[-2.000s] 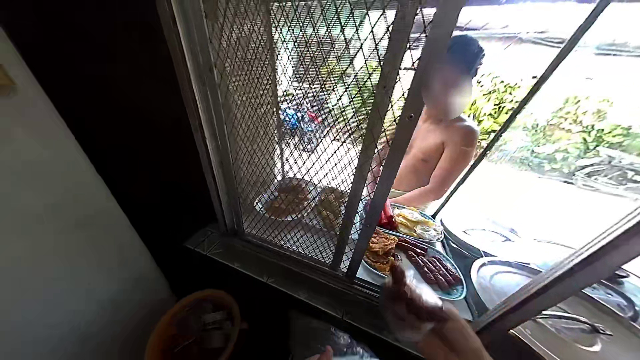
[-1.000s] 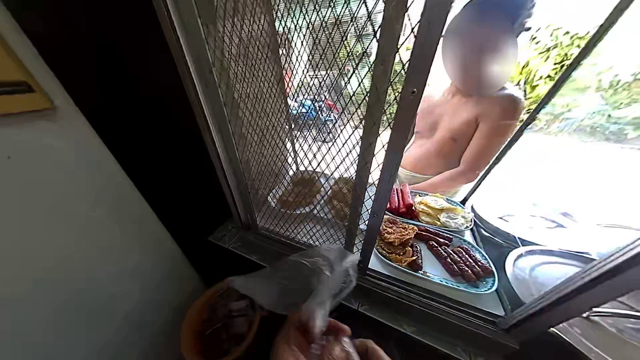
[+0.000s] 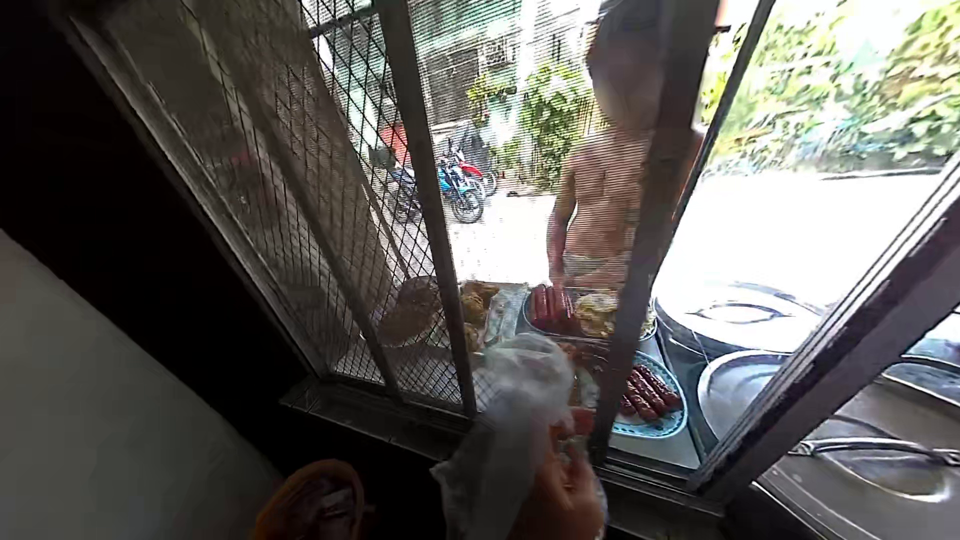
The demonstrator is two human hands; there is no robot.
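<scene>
Near the bottom centre, my right hand (image 3: 562, 484) grips a clear plastic bag (image 3: 517, 420), with its fingers pointing up toward the window. Something reddish-orange shows by the fingertips, too blurred to name. My left hand cannot be made out. Beyond the bag, dark red sausages (image 3: 651, 394) lie on a blue-rimmed oval plate (image 3: 649, 431), partly behind a window bar. Red sausages (image 3: 550, 306) and yellow, egg-like food (image 3: 596, 313) share another plate behind it. More browned food (image 3: 474, 309) sits at the left, seen through mesh.
A metal window frame (image 3: 652, 225) and mesh grille (image 3: 352, 187) stand before me. Large metal lids (image 3: 862, 442) are at the right. Outside stands a person (image 3: 600, 195), one hand near the red sausages. An orange bin (image 3: 274, 506) is low at left; motorcycles (image 3: 461, 187) are parked beyond.
The bag has moved from low by the sill up toward the window opening. The person outside, earlier leaning close at the right, now stands more upright behind the bars. The view has shifted.
</scene>
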